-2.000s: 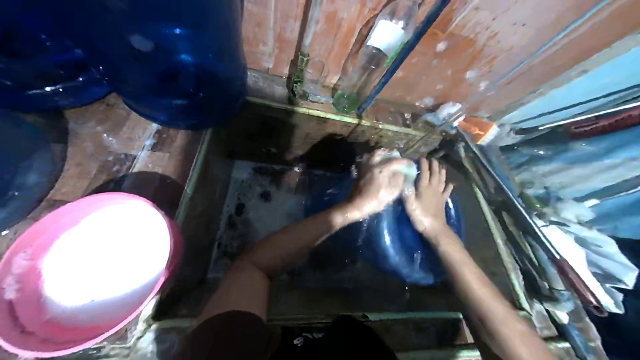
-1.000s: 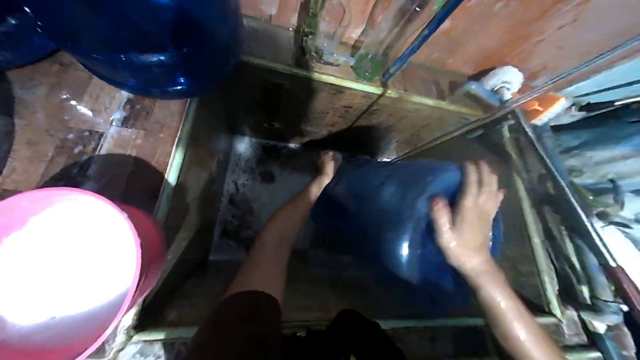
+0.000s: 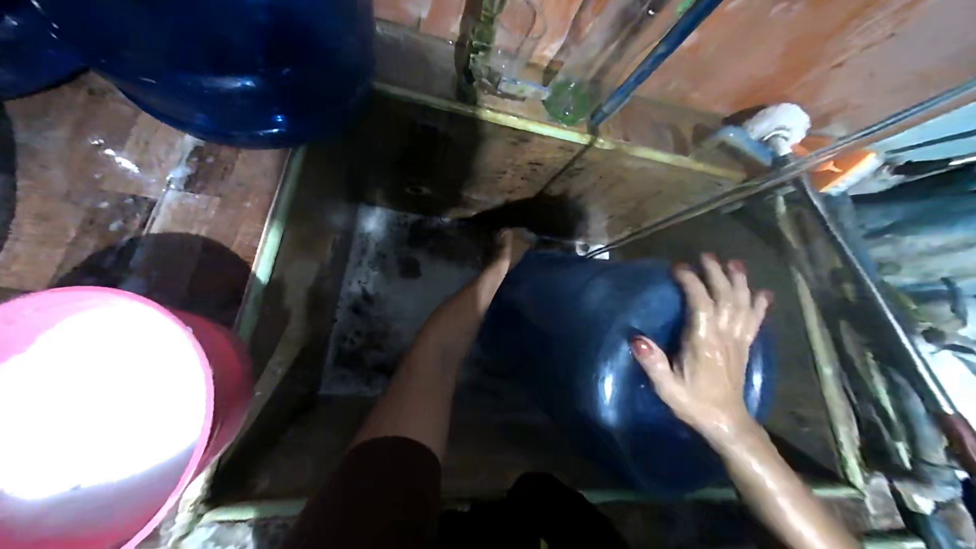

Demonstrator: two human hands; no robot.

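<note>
A large blue plastic container, perhaps a water jug (image 3: 564, 335), lies on its side in a dark tiled basin. My right hand (image 3: 713, 351), wet and with fingers spread, rests on its rounded right end. At its far left end is my left hand (image 3: 512, 248), partly hidden behind the container, so its grip cannot be made out. The basin's pale floor (image 3: 427, 282) with dark stains shows left of the container.
A pink tub (image 3: 210, 381) with bright white contents stands at lower left, blue containers (image 3: 252, 69) at upper left. Along the back ledge are a clear bottle with a green base (image 3: 566, 101), a white scrubber (image 3: 779, 126) and an orange item (image 3: 842, 164). A thin rod crosses the basin's right side.
Two seconds ago both hands were together over the container with something pale between them. They have since moved apart, left hand to the far left end, right hand to the right end.
</note>
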